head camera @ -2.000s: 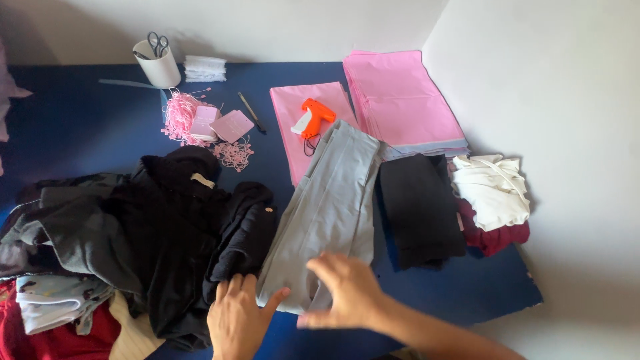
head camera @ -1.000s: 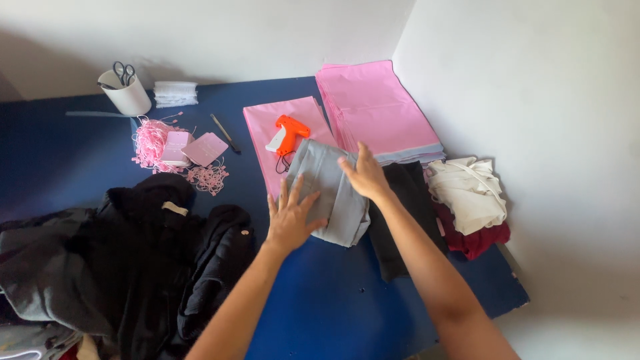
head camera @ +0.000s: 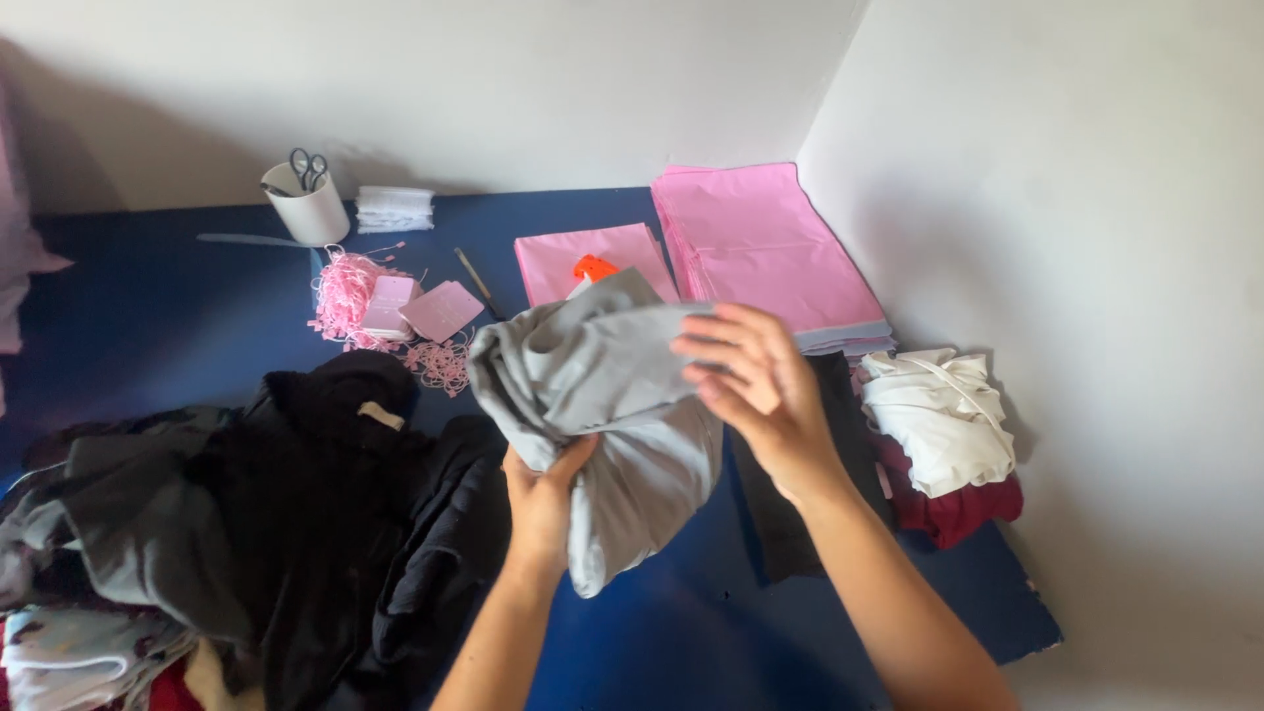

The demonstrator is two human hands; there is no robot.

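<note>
A folded grey garment is lifted over the blue table, its lower part hanging loosely. My left hand grips its lower left edge, thumb on top and the fingers hidden beneath. At the garment's right side, my right hand has its fingers apart, at or just over the upper edge; whether they touch is unclear. Behind the garment, the orange part of a tagging gun shows on a smaller stack of pink bags. Partly behind my right forearm lies a folded black garment.
Black and grey clothes are heaped at left. A white cup with scissors, pink tag strings, pink cards and a pen stand or lie behind. Larger pink bags and a white garment are at right.
The grey garment lay long on the table, then folded shorter under both hands; now it is raised in my left hand. My right hand has moved to its right side.
</note>
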